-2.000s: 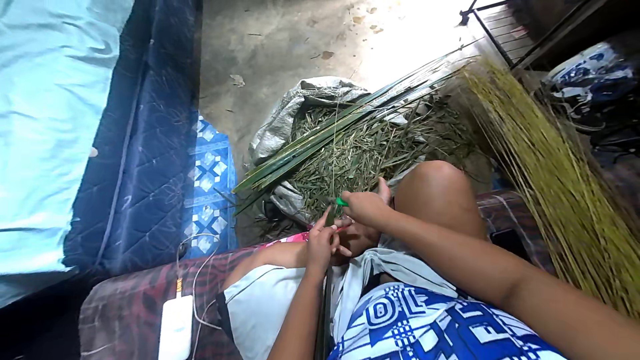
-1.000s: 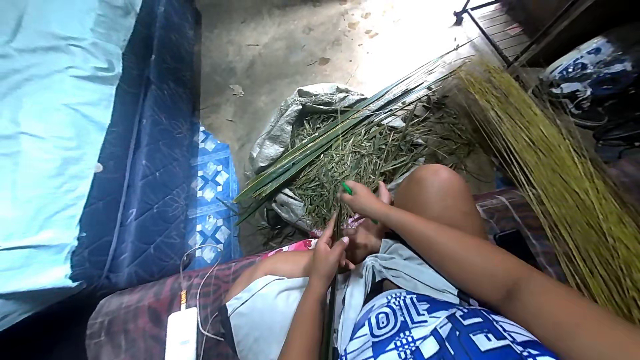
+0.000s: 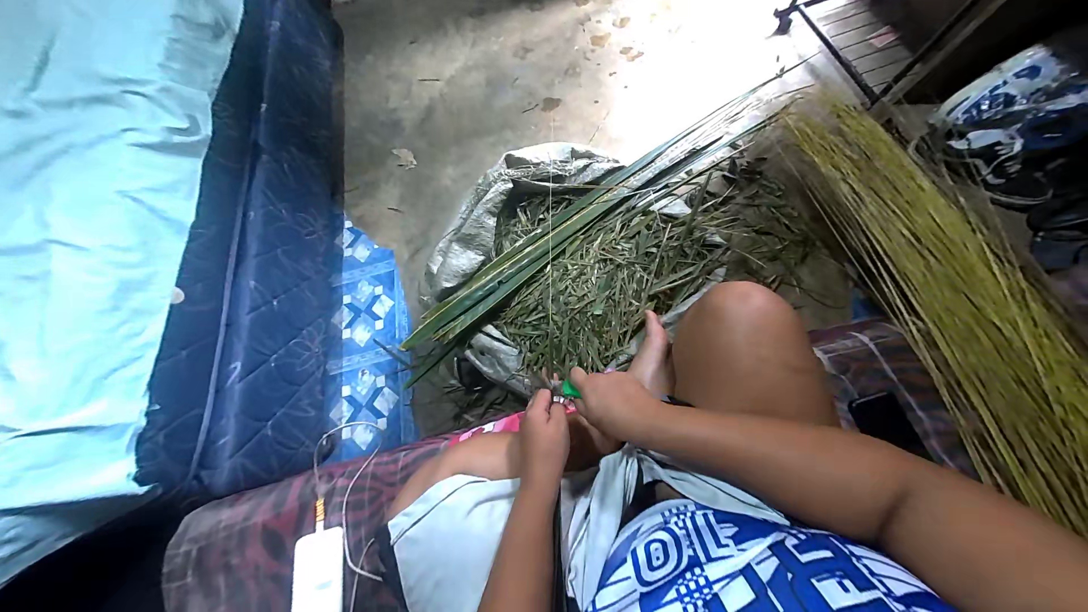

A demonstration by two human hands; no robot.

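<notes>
My right hand (image 3: 616,401) is closed on a small green-handled tool (image 3: 570,389), whose blade end is too small to make out. Close beside it, my left hand (image 3: 544,429) pinches a thin pale strand (image 3: 551,280) that runs up over the cuttings. Both hands are between my bent legs. Beyond them lies an open white woven sack (image 3: 463,229) filled with shredded green leaf bits (image 3: 586,289). Long green palm leaves (image 3: 527,263) lie slantwise across the sack.
A large bundle of yellow-green thin sticks (image 3: 952,280) lies at my right, near a black phone (image 3: 888,421). On the left are a blue mattress (image 3: 255,255) and a white power bank (image 3: 319,569) with a cable. Bagged items (image 3: 1011,102) and a metal-framed rack (image 3: 829,42) stand at upper right.
The green-handled tool was raised a little above my left hand one second ago; now it is low beside the left fingers. The long leaves remain across the sack.
</notes>
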